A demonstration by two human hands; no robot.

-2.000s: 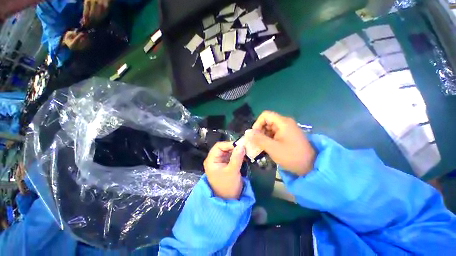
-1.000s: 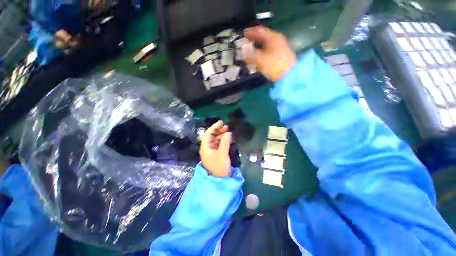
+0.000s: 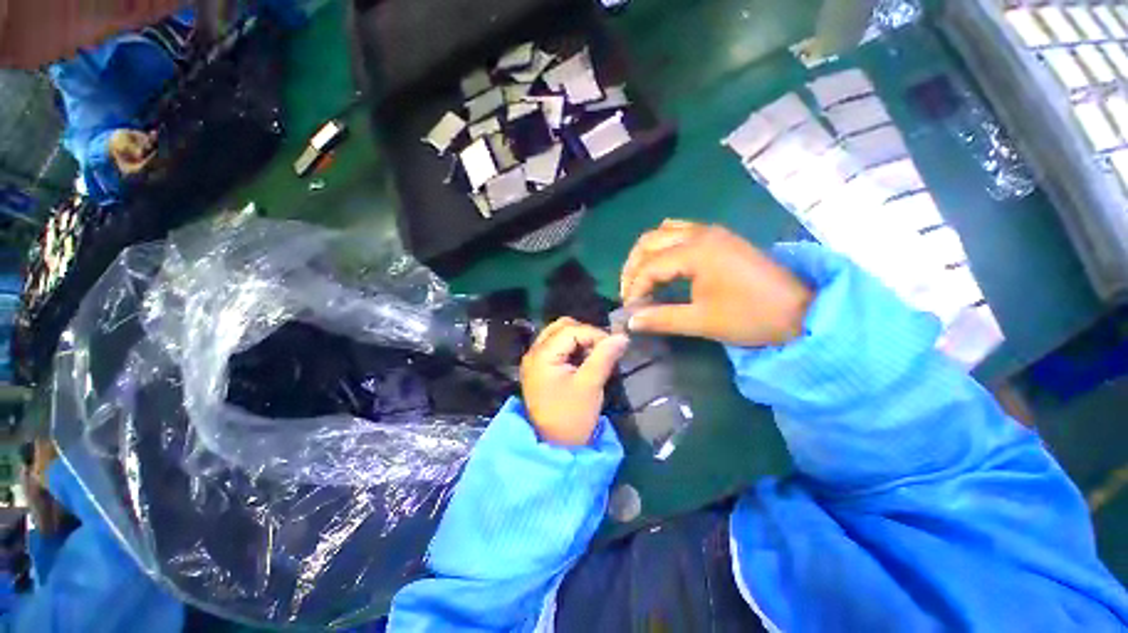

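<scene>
My left hand (image 3: 567, 381) and my right hand (image 3: 711, 287) meet in front of me, fingertips pinching the top end of a short strip of adhesive pieces (image 3: 646, 381). The strip hangs down below the fingertips, grey with a shiny lower end. Whether a black part is also between the fingers cannot be told. Loose black parts (image 3: 572, 292) lie just beyond my hands. A large clear bag (image 3: 285, 476) with dark parts inside lies open at the left.
An open black box (image 3: 458, 229) beyond my hands holds a heap of pale-faced parts (image 3: 542, 167). Pale spare strips (image 3: 891, 179) fan out at right. A tray of white squares (image 3: 1070, 62) stands far right. Another person's hand (image 3: 130, 151) shows upper left.
My right hand has come back from over the black box to my left hand. The strip that lay on the bench is now held up between them. The view has shifted a little.
</scene>
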